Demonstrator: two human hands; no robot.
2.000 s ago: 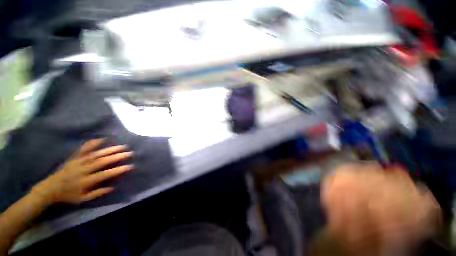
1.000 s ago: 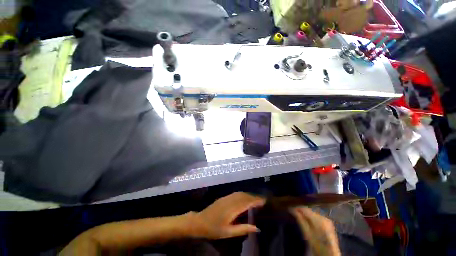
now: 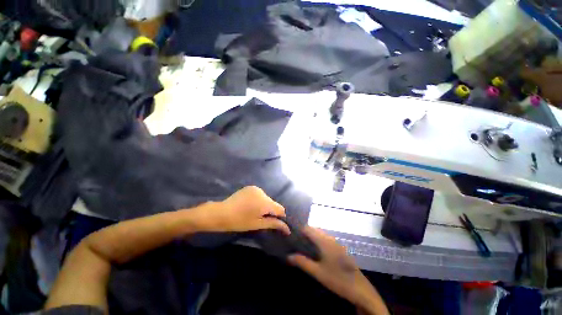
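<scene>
A dark grey cloth panel (image 3: 179, 166) lies over the left of the table, its right edge by the lit needle area. My left hand (image 3: 249, 211) grips a fold of grey cloth at the table's front edge. My right hand (image 3: 326, 258), slightly blurred, holds the same fold from the right, close to my left hand. The white lockstitch sewing machine (image 3: 425, 138) stands to the right. Its presser foot area (image 3: 339, 178) is brightly lit, with no hand at it. The cloth between my hands is partly hidden by my fingers.
A black smartphone (image 3: 408, 212) and dark snips (image 3: 474, 235) lie on the machine bed. A measuring tape (image 3: 394, 253) runs along the front edge. More grey cloth (image 3: 320, 49) lies behind the machine. Thread cones (image 3: 492, 91) stand behind the arm. A cream-yellow machine (image 3: 24, 132) is far left.
The view has turned left. Both hands have moved from below the table edge up to the cloth at the front edge. The grey cloth is now bunched and reaches farther left.
</scene>
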